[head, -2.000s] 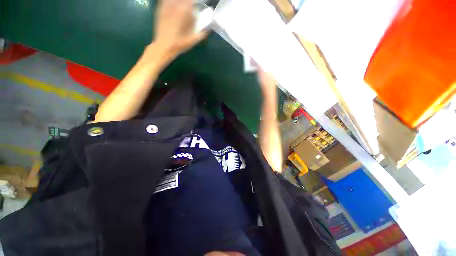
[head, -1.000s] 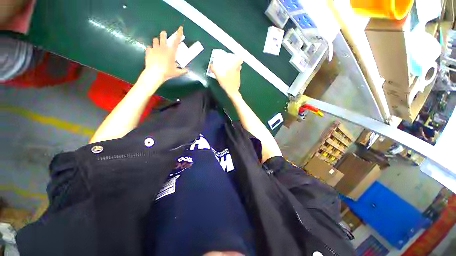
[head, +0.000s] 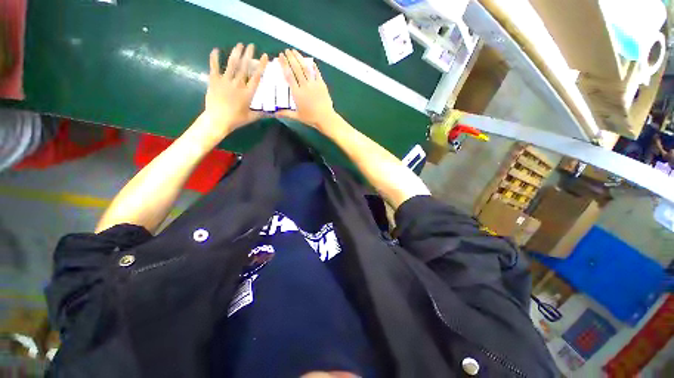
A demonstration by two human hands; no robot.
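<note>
A short row of small white product boxes stands on the green workbench mat in front of me. My left hand presses flat against the row's left side, fingers pointing away from me. My right hand presses on its right side. The boxes touch one another between my palms, with narrow dark gaps between them. My hands cover the outer boxes, so I cannot tell their exact number.
A pale strip crosses the mat. A white card lies beyond it. Red-and-yellow-handled scissors are at the bench end, near a flat white item with a dark rectangle. A red stool is below left. The overhead shelf is upper right.
The hands were blurred and apart, then held separate boxes. Now both hands have come together and the boxes are squeezed into one row.
</note>
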